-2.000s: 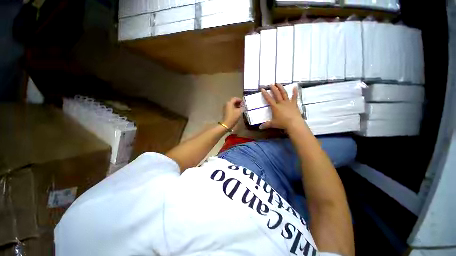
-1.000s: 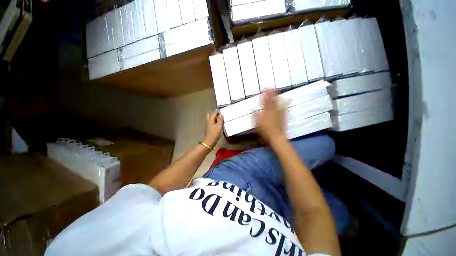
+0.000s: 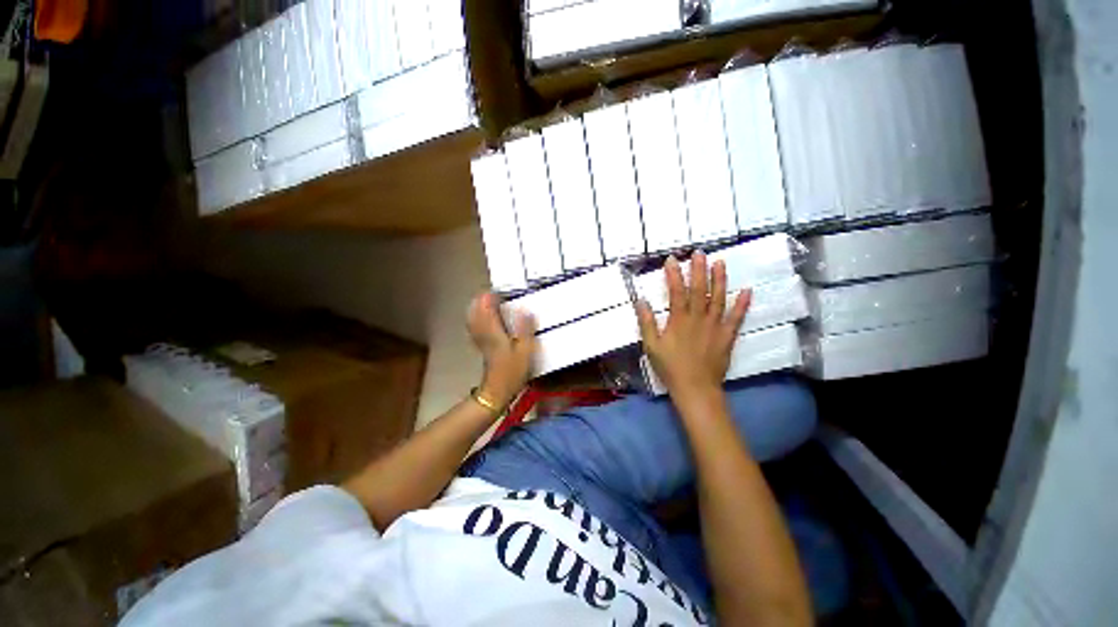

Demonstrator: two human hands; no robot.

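Wrapped white boxes (image 3: 613, 178) stand on edge in a long tight row. Nearer me, more wrapped boxes lie flat in stacked layers (image 3: 570, 339) along that row. Clear film shows at their edges. My left hand (image 3: 500, 343) is at the left end of the near boxes, partly curled and blurred; its grip is unclear. My right hand (image 3: 695, 316) lies palm down on the near boxes, fingers spread, holding nothing. What supports the boxes is mostly hidden.
A brown carton (image 3: 356, 184) of wrapped boxes is at upper left, and another (image 3: 723, 39) at the top. At left, a row of white boxes (image 3: 202, 398) stands by brown cartons (image 3: 110, 472). A red stool (image 3: 552, 402) shows by my legs. A white bench edge (image 3: 1079, 367) is at right.
My left hand has turned at the box end, and its thumb side now overlaps the near boxes. My right hand, blurred one second ago, now rests spread on them. The view has shifted.
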